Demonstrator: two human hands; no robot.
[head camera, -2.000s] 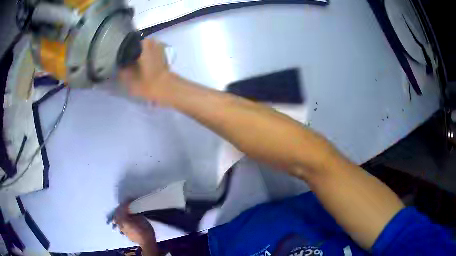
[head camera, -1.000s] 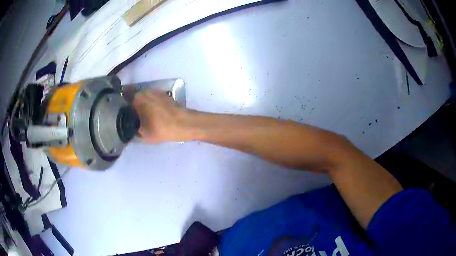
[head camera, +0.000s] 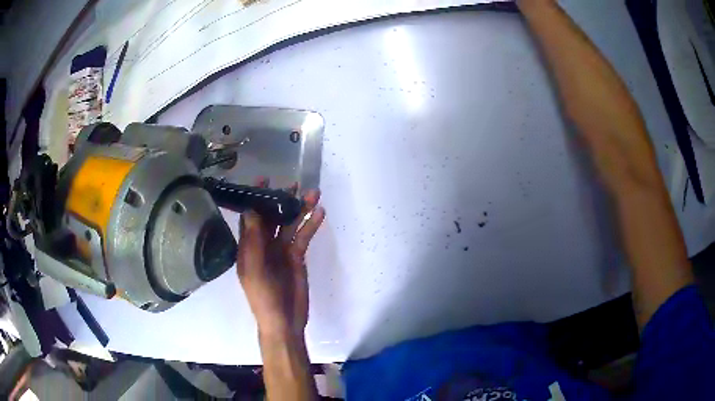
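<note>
The straight knife cutting machine (head camera: 168, 227), a grey metal body with an orange panel, stands at the left with its motor nearest the camera. Its shiny steel base plate (head camera: 263, 145) rests on the pale table. My left hand (head camera: 276, 262) comes up from the bottom edge, its fingers curled around the black handle (head camera: 255, 200). My right forearm reaches up the right side; the right hand is cut off by the top edge.
The fabric lay under its white paper marker (head camera: 204, 47) lies beyond the machine, with a blue pen (head camera: 117, 72) and a wrapped weight (head camera: 85, 94). Cut pieces with dark edges (head camera: 666, 102) lie at the far right. Dark specks of lint (head camera: 470, 227) dot the table.
My right hand has let go of the handle and moved out past the top edge. My left hand has come onto the handle. The dark and white pieces seen earlier mid-table are gone from view.
</note>
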